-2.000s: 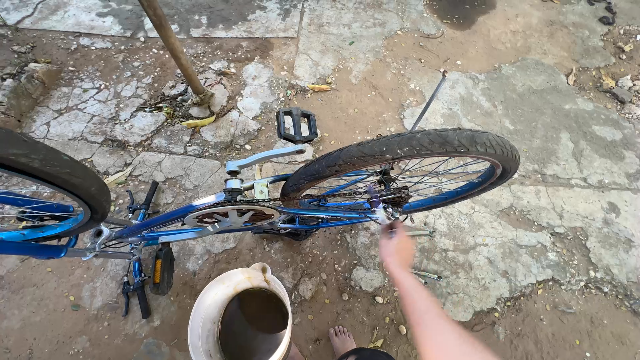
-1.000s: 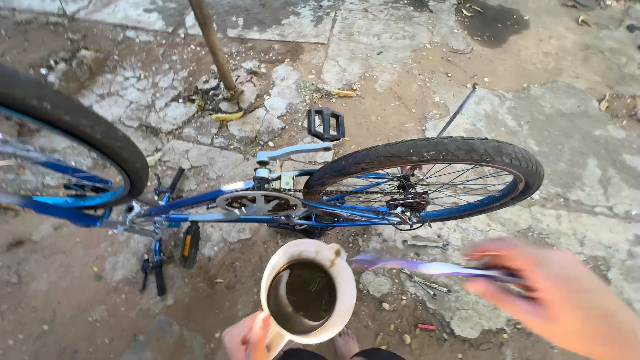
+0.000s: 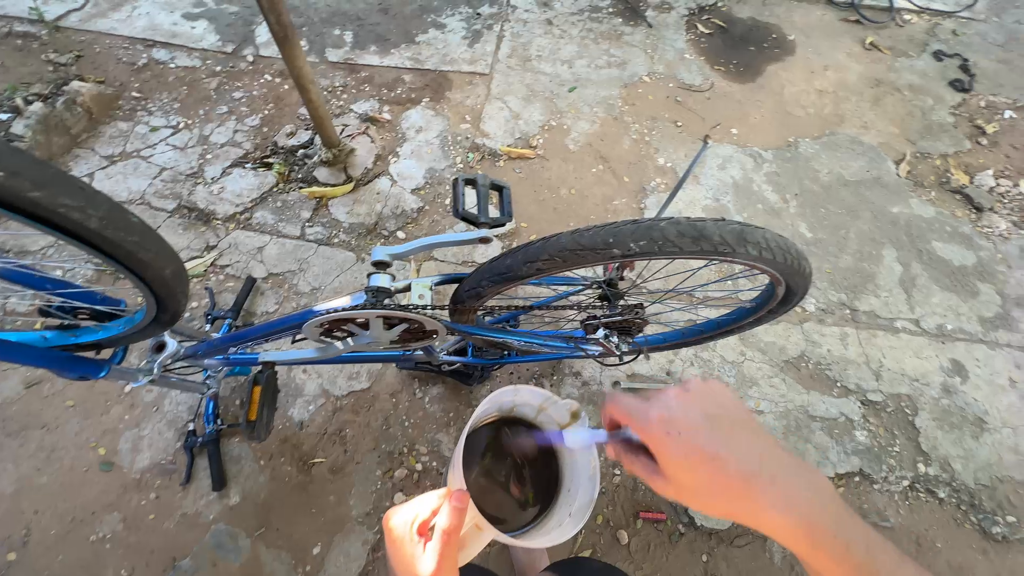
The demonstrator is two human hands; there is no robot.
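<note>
My left hand (image 3: 428,528) grips the handle side of a white plastic pitcher (image 3: 580,488) holding dark, murky liquid (image 3: 512,480). In my right hand (image 3: 680,448) is a purple and white brush (image 3: 580,437), probably a toothbrush; its blurred head is over or in the liquid, and I cannot tell which. Beyond the pitcher an upside-down blue bicycle rests on the ground, with its chainring (image 3: 376,330), its rear sprockets (image 3: 620,322) and its rear tire (image 3: 640,236) in view. Neither hand touches the bicycle.
At the left are the front wheel (image 3: 164,264) and the handlebar grips (image 3: 214,464). A black pedal (image 3: 482,202) juts out beyond the frame. Behind stands a wooden pole (image 3: 300,76). A wrench (image 3: 640,385) lies on the ground near my right hand, and a small red object (image 3: 652,516) lies nearer me.
My right hand has moved from the rear hub to the pitcher, bringing the brush with it. My left hand, out of view two seconds ago, now shows at the pitcher.
</note>
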